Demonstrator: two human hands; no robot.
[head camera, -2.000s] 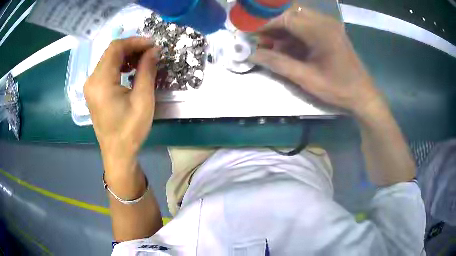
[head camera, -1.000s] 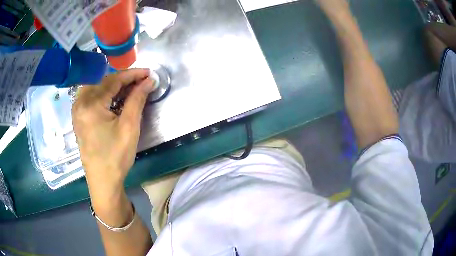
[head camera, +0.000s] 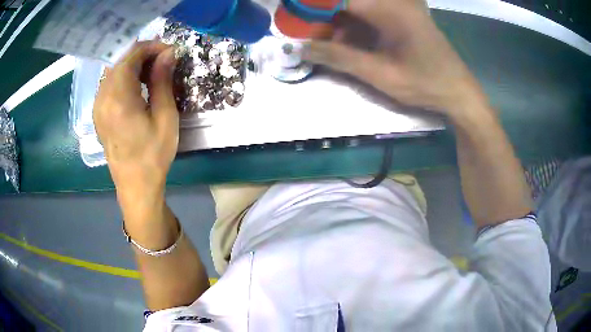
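Small round metal parts (head camera: 217, 71), silver, dark and whitish, lie heaped in the clear tray (head camera: 91, 149) at the left. My left hand (head camera: 139, 110) is over the tray's left part, thumb and fingers curled near the heap's edge; its fingertips are too blurred to tell what they hold. The round fixture (head camera: 289, 65) stands on the silver plate under the syringes. My right hand (head camera: 395, 58) is just right of the fixture, its fingers reaching to its edge, partly behind the red-orange syringe (head camera: 301, 23). Whether it holds a part cannot be told.
The blue syringe (head camera: 227, 19) hangs over the top of the heap, with a printed label (head camera: 97, 32) at upper left. The silver plate (head camera: 337, 110) has buttons on its front edge. A silvery bag (head camera: 9, 149) lies far left. Another person's clothing (head camera: 573, 220) shows at the right.
My left hand has gone from the fixture back to the tray of parts. My right hand has come from the far right to the fixture. The view has swung left.
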